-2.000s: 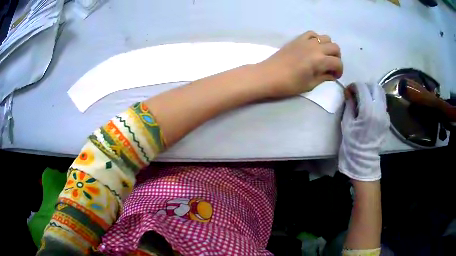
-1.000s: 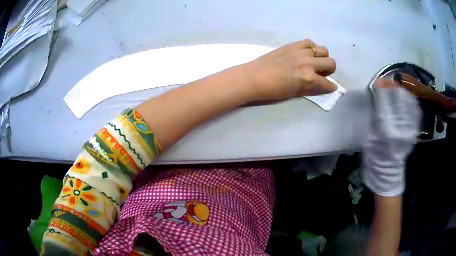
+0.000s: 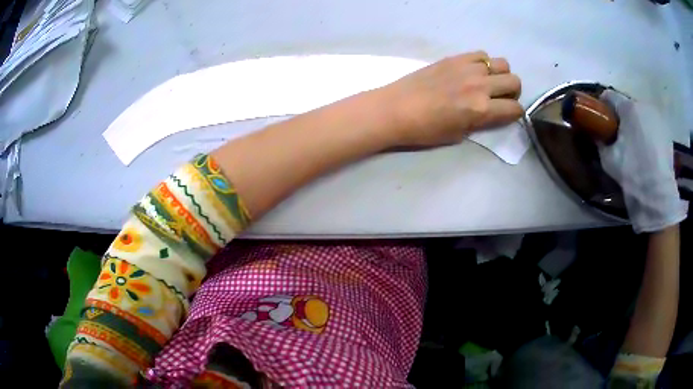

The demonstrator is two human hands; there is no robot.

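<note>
A long white curved band piece [image 3: 251,87] lies on the pale table cover [image 3: 342,190]. My bare left hand [image 3: 475,99] rests on the band's right end, fingers curled down on it; the fingertips and what they pinch are partly hidden. My right hand [image 3: 638,156], in a white glove, is closed around the brown handle of the shiny metal iron [image 3: 562,152]. The iron's pointed front touches or nearly touches the band's right end, just beside my left fingers.
Stacked thin white pieces [image 3: 45,61] lie at the table's left side, with another pale piece [image 3: 129,6] at the far left edge. A green cloth [image 3: 80,304] and pale scraps [image 3: 490,247] show below the table's front edge.
My right hand has left the band's end, moved right and taken hold of the iron's handle. The iron has moved left to the band's end. My left hand stays on the band.
</note>
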